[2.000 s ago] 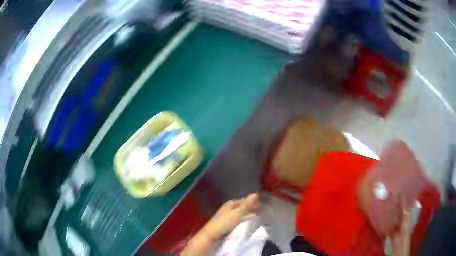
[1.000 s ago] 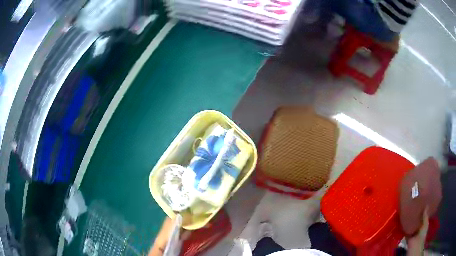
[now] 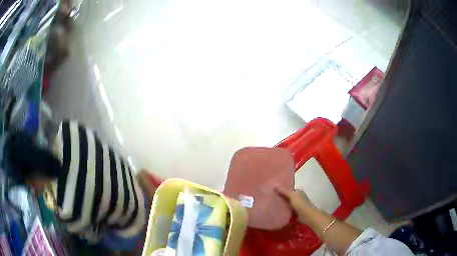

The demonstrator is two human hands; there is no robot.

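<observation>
The pale yellow basket [image 3: 236,220] is at the bottom centre, cut off by the lower edge. A yellow, white and blue pack [image 3: 206,225] lies in it with a white strip across. My right hand [image 3: 296,201] holds the flat brown-red lid [image 3: 258,182] at its right edge, thumb on top; its other fingers are hidden. The red plastic stool [image 3: 328,150] shows behind and below the lid, its legs pointing up and right. Whether my right hand also grips the stool cannot be told. My left hand is out of view.
A person in a striped top [image 3: 95,180] is at the lower left, beside the bench side. A dark grey panel or surface [image 3: 411,135] fills the right. A white box-like thing [image 3: 320,95] and a red-pink box [image 3: 368,87] are on the floor at the upper right.
The view has swung right, away from the green bench and woven stool. The basket was over the bench and is now near the lid. My left hand has left the view.
</observation>
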